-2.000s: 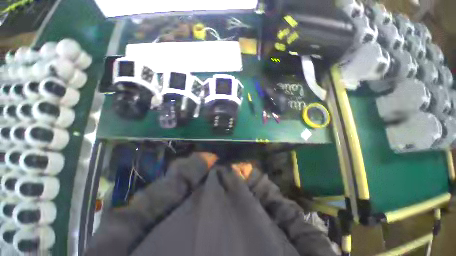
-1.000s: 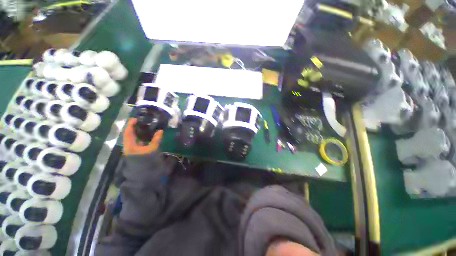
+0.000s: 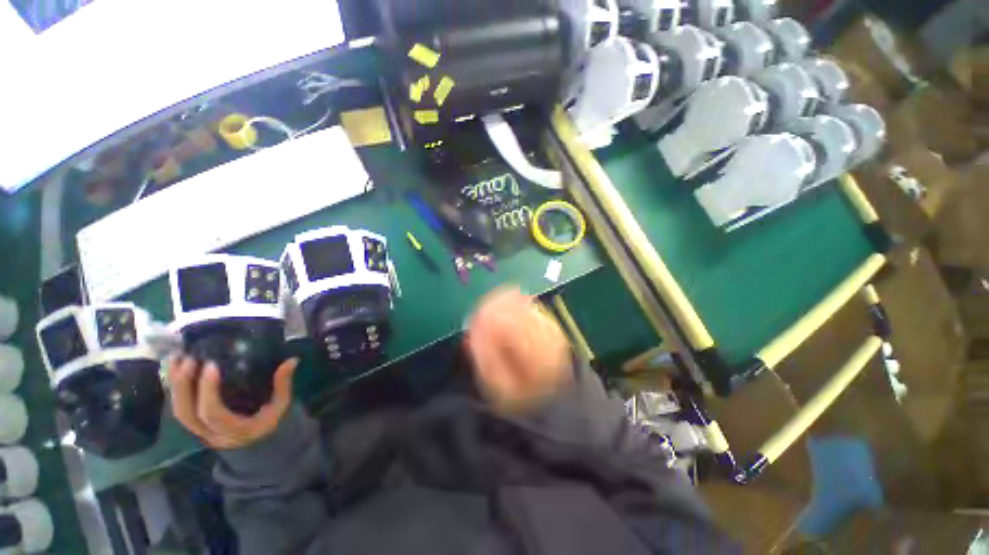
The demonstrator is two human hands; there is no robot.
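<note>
Three PTZ cameras with white upper housings and black ball heads stand side by side on the green bench mat: a left camera (image 3: 103,374), a middle camera (image 3: 230,325) and a right camera (image 3: 338,295). My left hand (image 3: 230,407) is cupped around the lower black ball head of the middle camera, thumb on the right side and fingers on the left. My right hand (image 3: 518,345) is blurred, in front of the bench edge and right of the cameras. It touches no camera; its fingers are not clear.
A white keyboard (image 3: 228,211) lies behind the cameras, below a bright monitor (image 3: 163,65). A black machine (image 3: 477,54), pens (image 3: 425,211) and a yellow tape roll (image 3: 559,226) are to the right. Grey-white cameras (image 3: 759,173) stand on the right bench beyond cream tubing (image 3: 634,244).
The view has turned right. My left hand has gone from the left camera to the middle camera's ball head. My right hand has come up from the lower edge to near the bench edge.
</note>
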